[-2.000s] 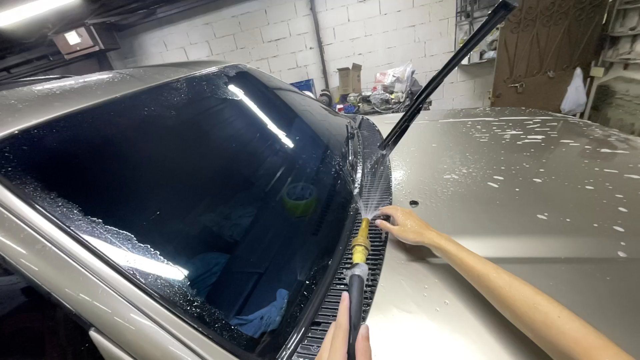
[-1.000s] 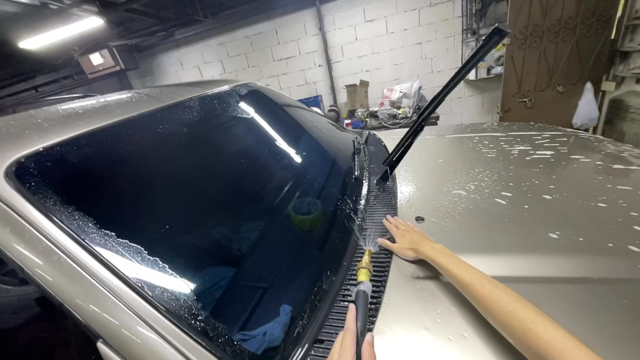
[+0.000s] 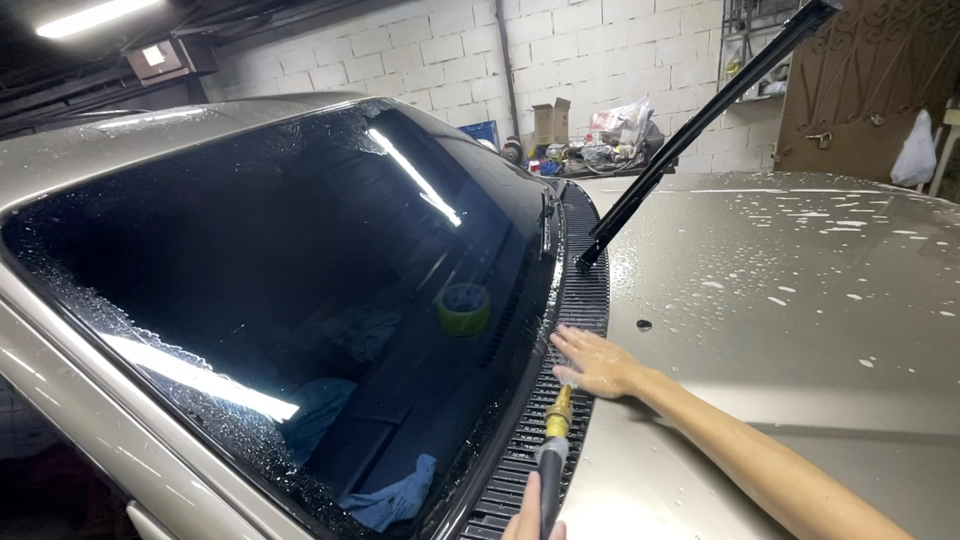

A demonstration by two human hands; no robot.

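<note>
My left hand (image 3: 531, 517), cut off by the bottom edge, grips a black hose (image 3: 550, 480) with a yellow and brass spray nozzle (image 3: 559, 412) at its end. The nozzle points away from me over the black slatted cowl grille (image 3: 585, 300), just short of my right hand. Flat on the grille and the hood's edge lies my right hand (image 3: 596, 364), fingers spread, holding nothing. Left of both is the wet windshield (image 3: 247, 240). A raised black wiper arm (image 3: 675, 142) stands tilted over the grille, beyond my right hand.
The beige hood (image 3: 765, 345) bears water drops and a small black washer jet (image 3: 644, 325). Behind the glass are a roll of green tape (image 3: 463, 309) and a blue cloth (image 3: 394, 499). A cardboard box (image 3: 551, 121) and clutter stand by the white block wall (image 3: 405, 56).
My right hand has gone from beside the nozzle tip, fingers curled, to lying spread on the grille and hood edge. The water spray, fanned wide earlier, now shows only faintly by the hand.
</note>
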